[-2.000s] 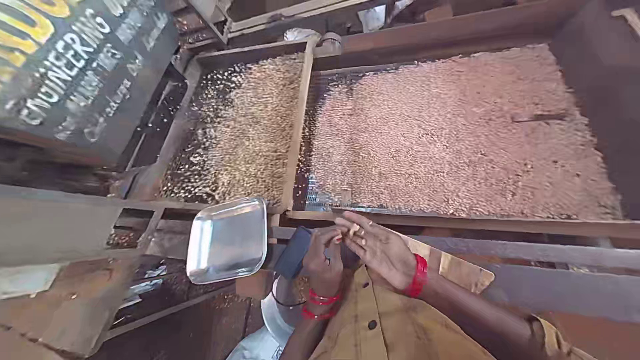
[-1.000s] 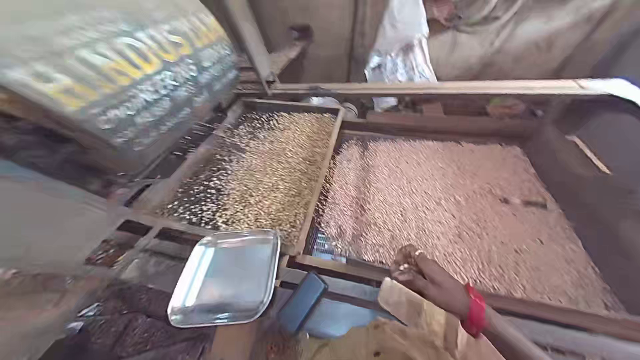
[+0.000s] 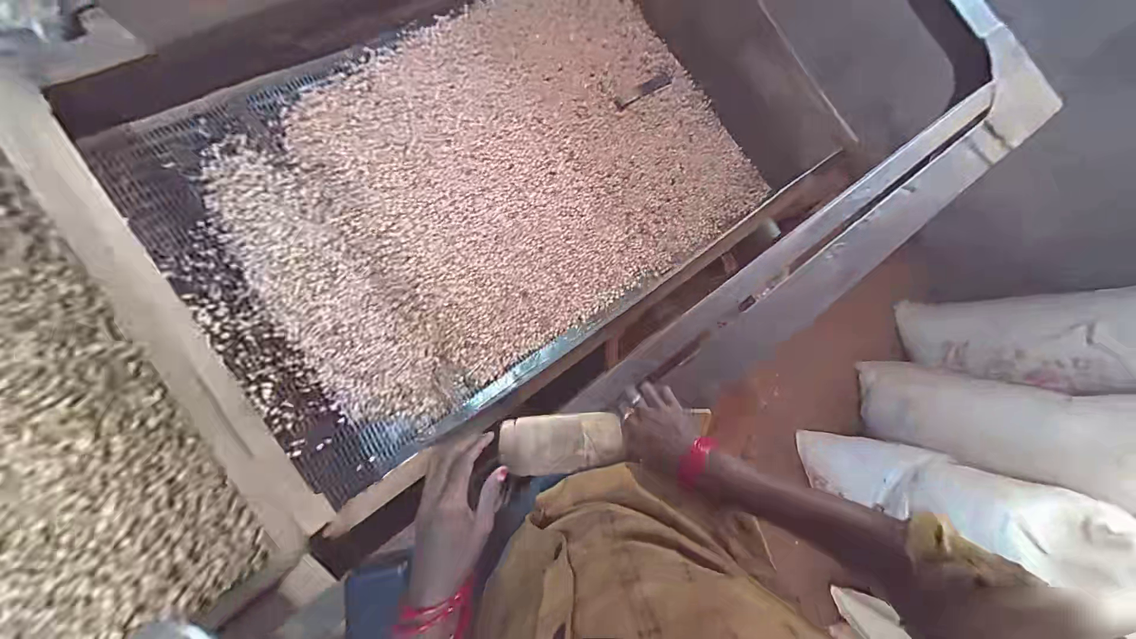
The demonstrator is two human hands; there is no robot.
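Note:
A wide layer of pinkish kernels or seeds [image 3: 497,186] covers most of a perforated metal screen [image 3: 373,448] inside a framed bed. My left hand [image 3: 457,515], with a red bangle, rests by the near wooden edge, fingers spread, left of a pale wooden block [image 3: 561,444]. On the block's right end lies my right hand [image 3: 657,430], also with a red bangle, fingers loosely bent; whether it grips the block I cannot tell. A blue object [image 3: 377,599] lies below my left wrist, partly hidden.
Paler kernels [image 3: 98,426] fill a second bed at the left, behind a wooden divider [image 3: 169,328]. A metal rail [image 3: 852,213] runs along the machine's near right side. Several white sacks [image 3: 1003,426] lie on the floor at the right. A small dark bar [image 3: 643,90] sits among the kernels.
My hands were together two seconds ago; now they are apart, near the wooden block. The view has swung to the right, and the metal tray seen earlier is out of view.

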